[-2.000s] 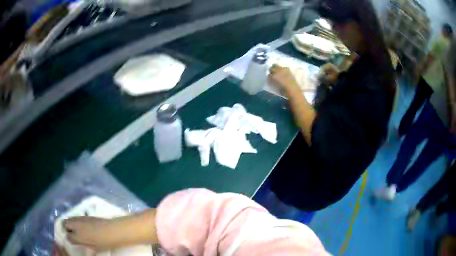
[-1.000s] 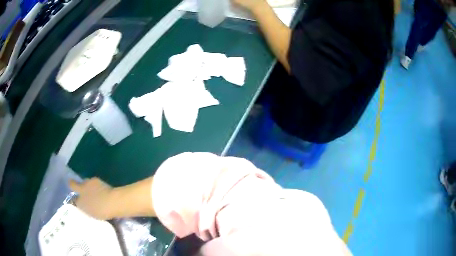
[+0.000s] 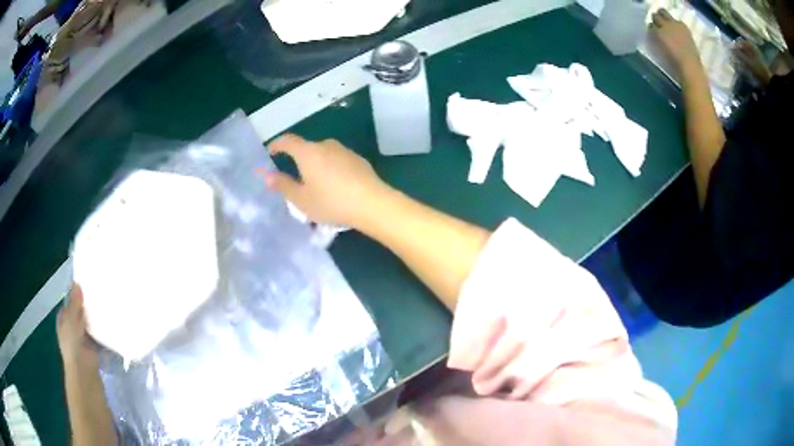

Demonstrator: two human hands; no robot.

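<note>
A white six-sided housing (image 3: 148,261) is tilted up over a clear plastic bag (image 3: 261,287) on the green bench. My left hand (image 3: 78,331) grips the housing's lower left edge; its fingers are partly hidden behind it. My right hand (image 3: 326,179) is over the bag's upper right edge, thumb and forefinger apart. A small crumpled white piece (image 3: 329,233) shows under its palm; whether the hand holds it is unclear. A frosted bottle (image 3: 400,113) with a silver top stands upright just beyond my right hand.
Crumpled white cloths (image 3: 544,131) lie right of the bottle. Another housing (image 3: 331,17) sits beyond the metal rail. A second bottle (image 3: 621,26) stands at the upper right, beside a person in a dark top (image 3: 731,235). A white object (image 3: 19,418) is at the lower left edge.
The view has shifted left. The housing, earlier low in the picture under my right hand, is now raised in my left hand. My right hand is off it, and more of the bag shows.
</note>
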